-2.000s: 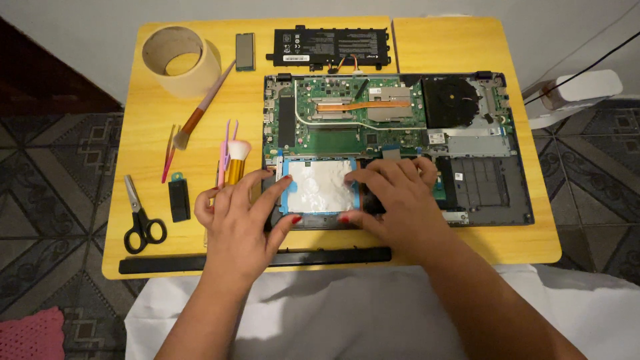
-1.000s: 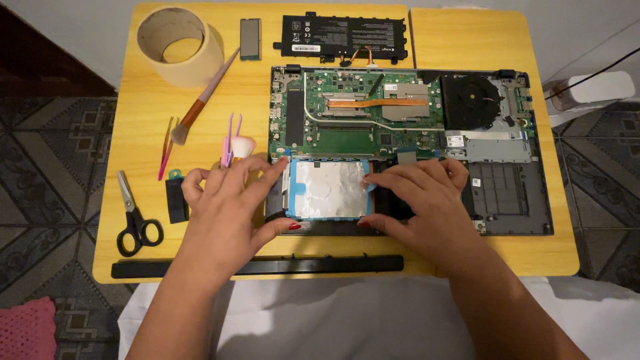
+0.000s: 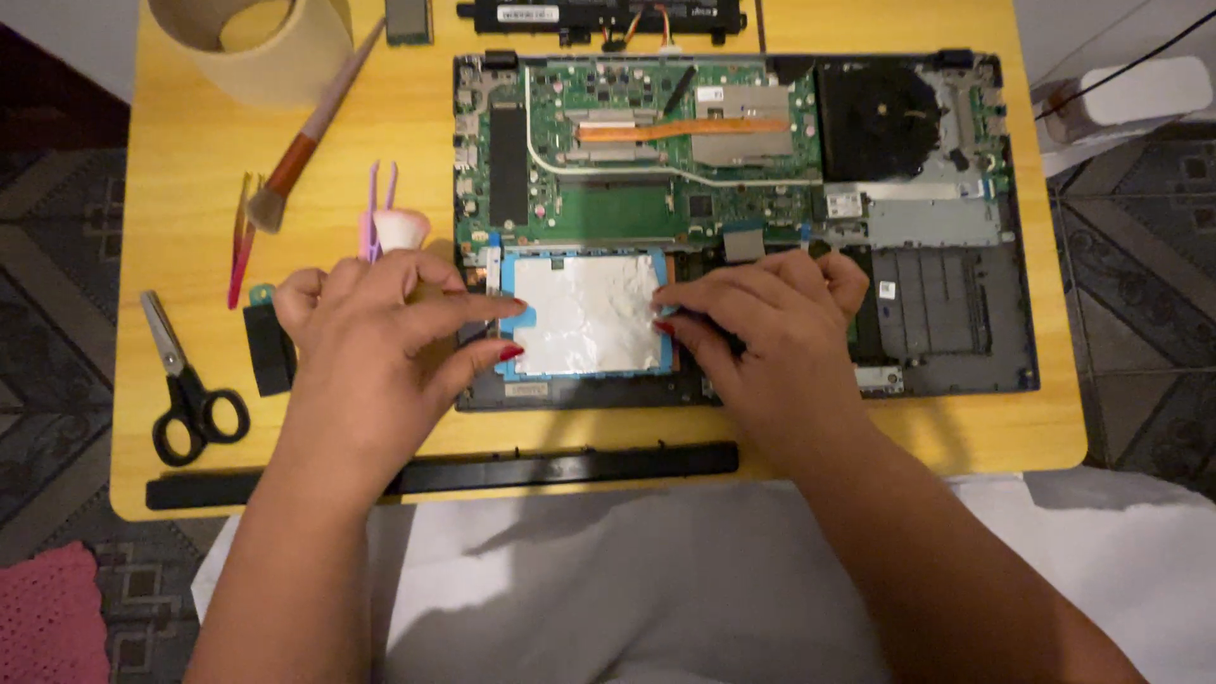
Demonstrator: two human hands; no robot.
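Note:
An opened laptop base (image 3: 1016, 313) lies on the yellow table, its green circuit board (image 3: 608, 211), copper heat pipe (image 3: 684, 129) and black fan (image 3: 874, 123) bare. In its front left part sits a flat silver foil-covered panel with blue edges (image 3: 589, 313). My left hand (image 3: 370, 351) has thumb and index fingertips on the panel's left edge. My right hand (image 3: 779, 332) pinches at its right edge with thumb and fingers. A grey ribbon cable (image 3: 744, 243) shows just above my right hand. The panel's underside is hidden.
Left of the laptop lie black-handled scissors (image 3: 195, 408), a black part (image 3: 269, 347), a brush (image 3: 304, 142), tweezers (image 3: 239, 247), lilac tweezers (image 3: 378, 209), a white-tipped brush (image 3: 402, 230) and a tape roll (image 3: 271, 57). A battery (image 3: 608, 17) lies behind; a black strip (image 3: 570, 467) lies in front.
Both hands stay at the panel's left and right edges, with small shifts of the fingers. The view has moved somewhat. Nothing else has plainly changed.

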